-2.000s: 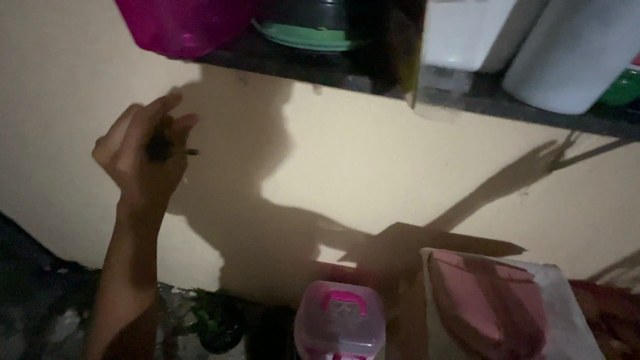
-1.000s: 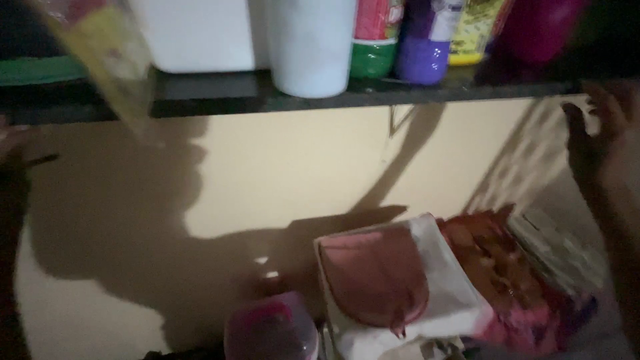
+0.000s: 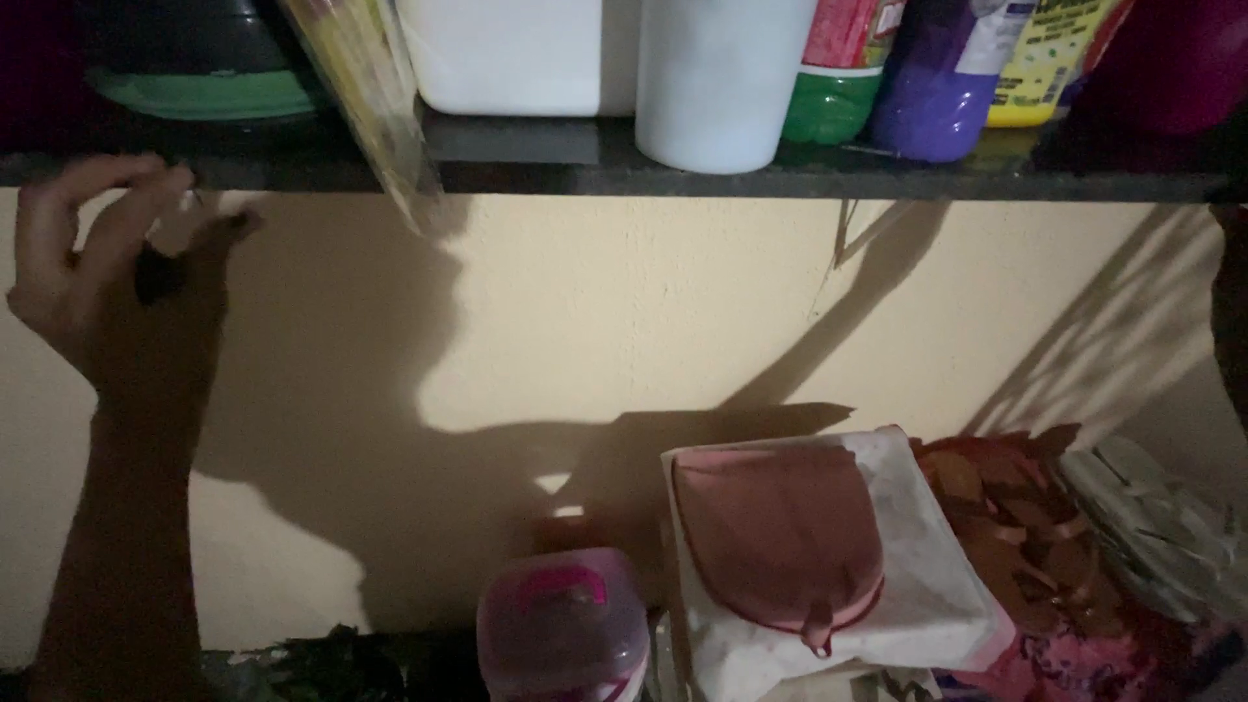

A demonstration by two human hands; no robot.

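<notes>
My left hand [image 3: 122,253] is raised at the left, near the front edge of a dark shelf [image 3: 546,183]. Its fingers are curled around a small dark object [image 3: 159,275], too shadowed to identify. A dark sliver at the right edge, apparently part of my right hand or arm [image 3: 1231,302], shows no fingers clearly. On the shelf stand a white container [image 3: 517,58], a pale cylindrical container [image 3: 721,88], a bottle with a green base [image 3: 834,102] and a purple bottle [image 3: 931,88]. A clear plastic packet [image 3: 375,107] hangs over the shelf edge.
Below the shelf is a cream wall [image 3: 604,312] with shadows. Lower down are a lidded plastic box with a pink handle [image 3: 561,634], a pink pouch [image 3: 780,536] on a white box [image 3: 926,575], brown strapped sandals [image 3: 1043,546] and a plastic-wrapped bundle [image 3: 1150,526].
The view has swung right since the first frame. My right hand, seen raised at the right edge one second ago, is now mostly out of frame. My left hand shows more fully than one second ago.
</notes>
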